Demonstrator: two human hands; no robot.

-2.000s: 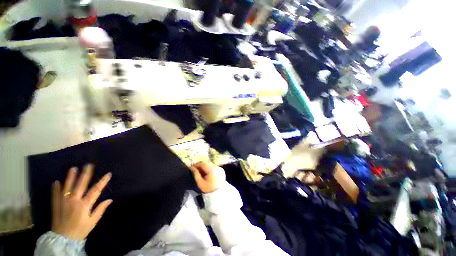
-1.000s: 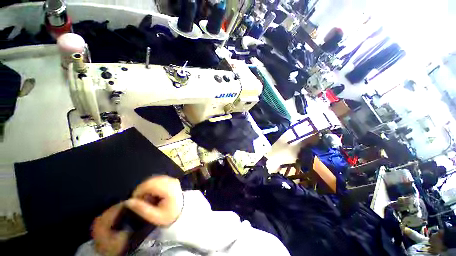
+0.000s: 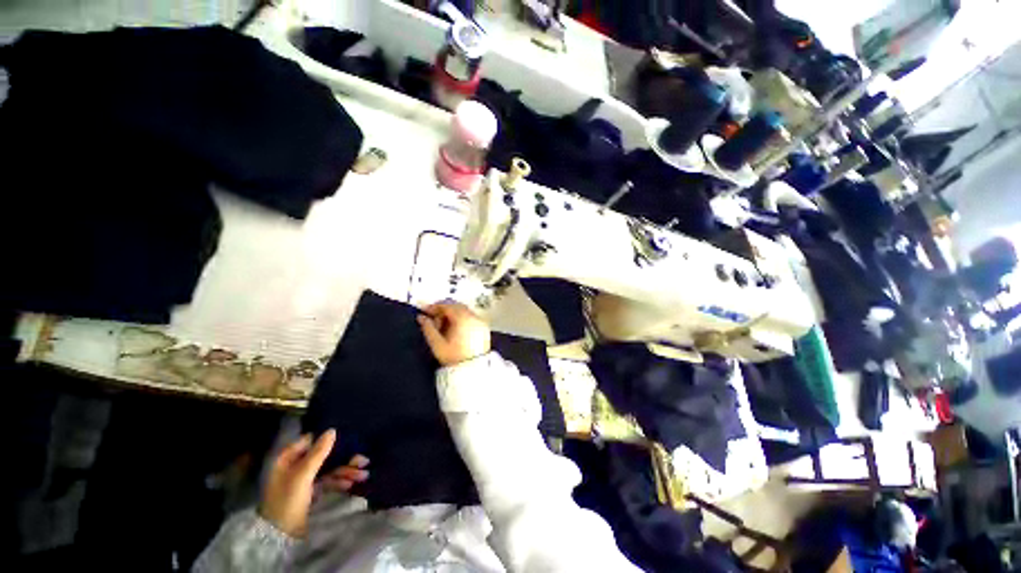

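Note:
A black cloth panel [image 3: 386, 392] lies over the table's front edge and hangs towards my lap, its top corner just left of the needle area of the white sewing machine [image 3: 627, 252]. My right hand [image 3: 455, 334] pinches the panel's upper edge beside the presser foot area. My left hand [image 3: 305, 479] is at the panel's lower left edge, thumb and finger apart over the cloth; whether it grips the cloth cannot be told. The needle is too small to make out.
A large black garment heap [image 3: 168, 134] covers the table's left. A pink-and-white cone [image 3: 467, 143] and red can [image 3: 457, 74] stand behind the machine head. Dark pieces [image 3: 672, 397] lie right of the needle. The front edge [image 3: 213, 369] is chipped.
The view has swung left, showing the black heap. My hands, close together a second ago, are now apart; the right has moved up to the panel's edge. The panel lies at a different angle.

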